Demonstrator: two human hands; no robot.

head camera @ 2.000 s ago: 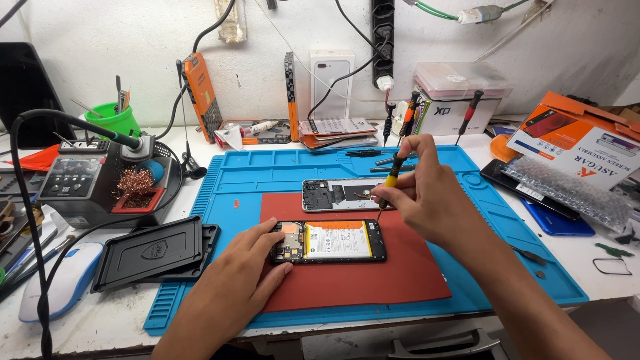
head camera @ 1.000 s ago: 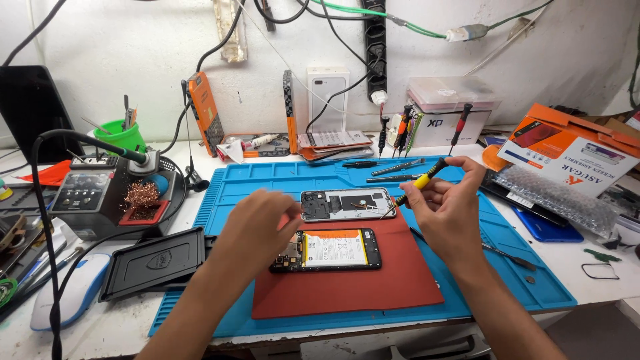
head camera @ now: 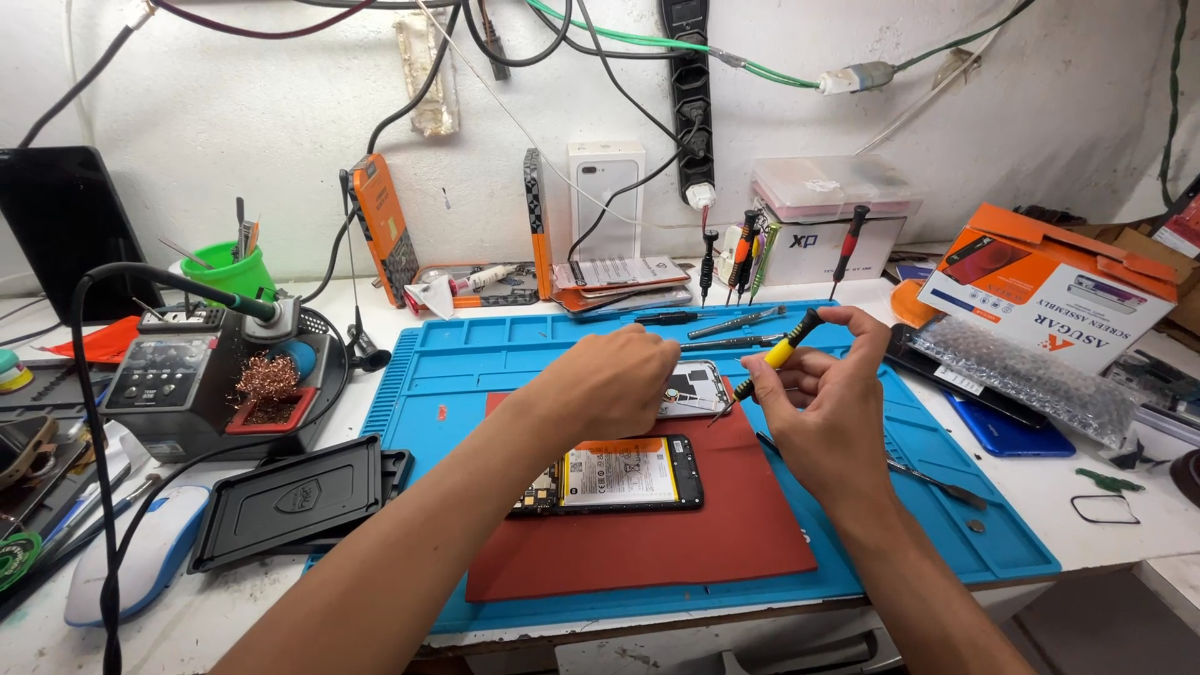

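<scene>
My right hand point(head camera: 825, 394) holds a yellow-and-black precision screwdriver point(head camera: 780, 352), its tip slanting down left beside the right end of a phone's back housing point(head camera: 696, 392). Over the left part of that housing is my left hand point(head camera: 609, 375), fingers bent down; whether it grips anything is hidden. Nearer to me, an opened smartphone point(head camera: 689, 473) lies on a red mat point(head camera: 647, 553), its battery point(head camera: 619, 473) and part of its circuit board showing. My left forearm covers the phone's left end. The red mat rests on a blue silicone repair mat point(head camera: 441, 352).
Left stand a soldering station point(head camera: 169, 375), black trays point(head camera: 291, 492) and a computer mouse point(head camera: 141, 553). Tweezers point(head camera: 736, 323) lie at the back of the blue mat, with upright screwdrivers point(head camera: 848, 253) behind. A screen-assembly box point(head camera: 1050, 291) and bubble wrap point(head camera: 1022, 375) are at the right.
My left hand has left the opened phone's left end and moved right, over the back housing. The screwdriver, over the phone's right end two seconds ago, has moved to the right.
</scene>
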